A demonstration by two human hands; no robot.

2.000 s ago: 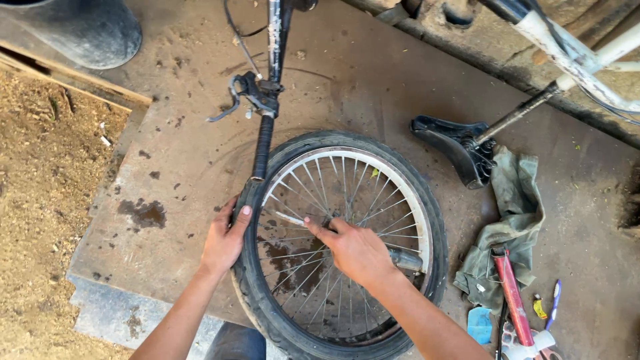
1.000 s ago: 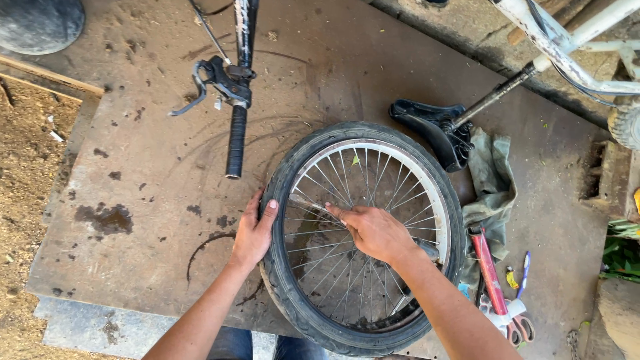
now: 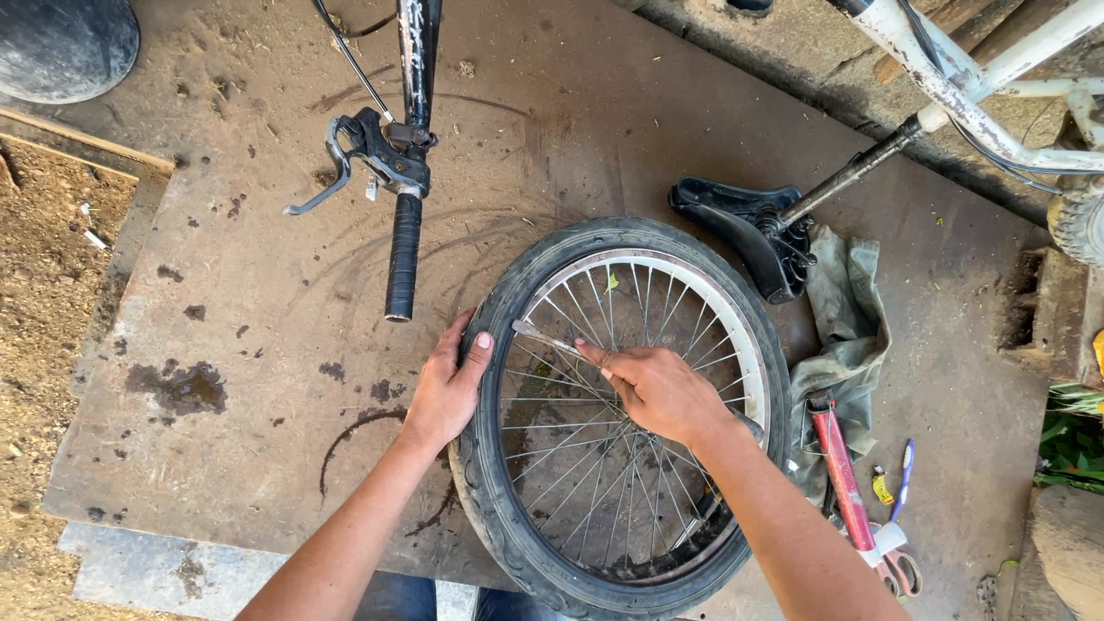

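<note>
A bicycle wheel with a black rubber tyre (image 3: 487, 431) and a spoked metal rim (image 3: 749, 345) lies over the brown board, its lower edge near my legs. My left hand (image 3: 448, 379) grips the tyre's left side, thumb on top and fingers at the outer edge. Above the spokes, my right hand (image 3: 660, 392) holds a flat-ended metal tool (image 3: 542, 335), its index finger stretched along the shaft. The flat tip points left, at the rim's upper left inner edge; whether it touches is unclear. The tool's other end is hidden by my hand and forearm.
A handlebar grip (image 3: 404, 259) with a brake lever (image 3: 338, 172) extends from the top. Right of the wheel are a black bicycle saddle (image 3: 750, 228), a grey-green cloth (image 3: 849, 345), a red tube-like tool (image 3: 841, 474), scissors (image 3: 901, 573) and a toothbrush (image 3: 904, 479). A white frame (image 3: 940, 78) stands upper right.
The view has shifted. My left hand stays at the tyre's left side, and my right hand keeps the tool over the spokes, pointing towards the rim.
</note>
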